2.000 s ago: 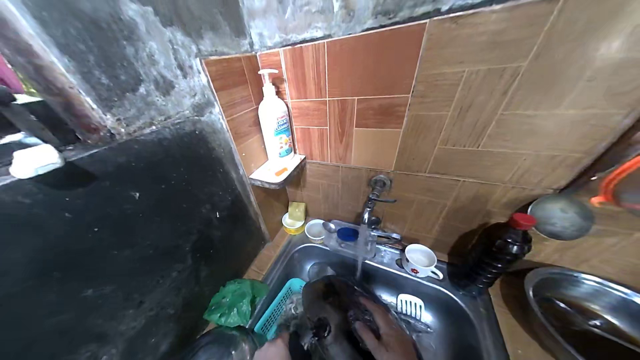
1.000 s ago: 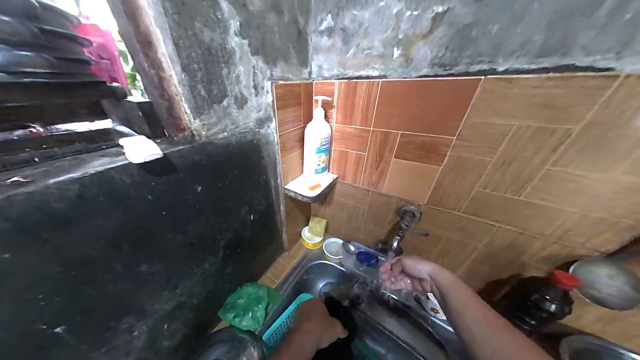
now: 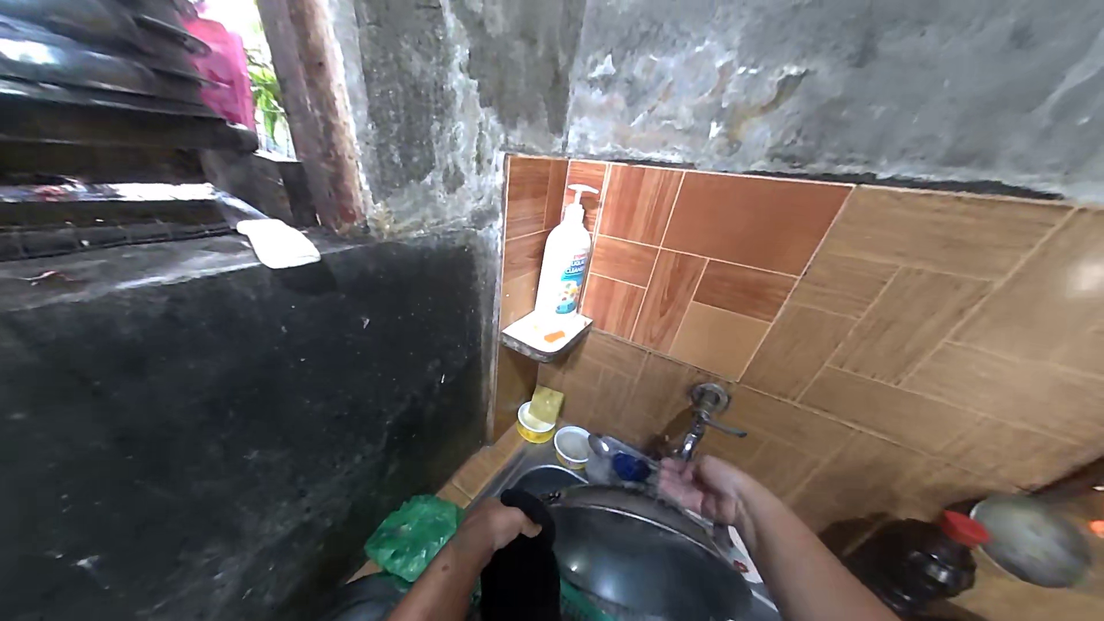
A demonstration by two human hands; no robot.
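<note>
My left hand (image 3: 504,524) is closed around the black handle (image 3: 524,561) of a large dark metal pan (image 3: 647,552), which lies over the sink. Under the spout of the wall faucet (image 3: 700,418) is my right hand (image 3: 703,490), its fingers loosely spread and holding nothing, just above the pan's far rim. A blue object (image 3: 630,467) in clear plastic lies beside my right fingertips. Left of it stand a small white tub (image 3: 573,446) and a yellow tub (image 3: 536,424) with a yellow-green sponge (image 3: 546,404).
A white pump bottle (image 3: 565,259) stands on a corner shelf (image 3: 547,343). A green plastic bag (image 3: 414,536) lies left of the sink. At the right are a dark bottle with a red cap (image 3: 918,552) and a round metal vessel (image 3: 1031,539). Walls rise at the left and ahead.
The pan now shows a broad, smooth grey surface above the sink, where it was low and mostly hidden a second ago. My right hand remains by the faucet. The view has swung since two seconds ago.
</note>
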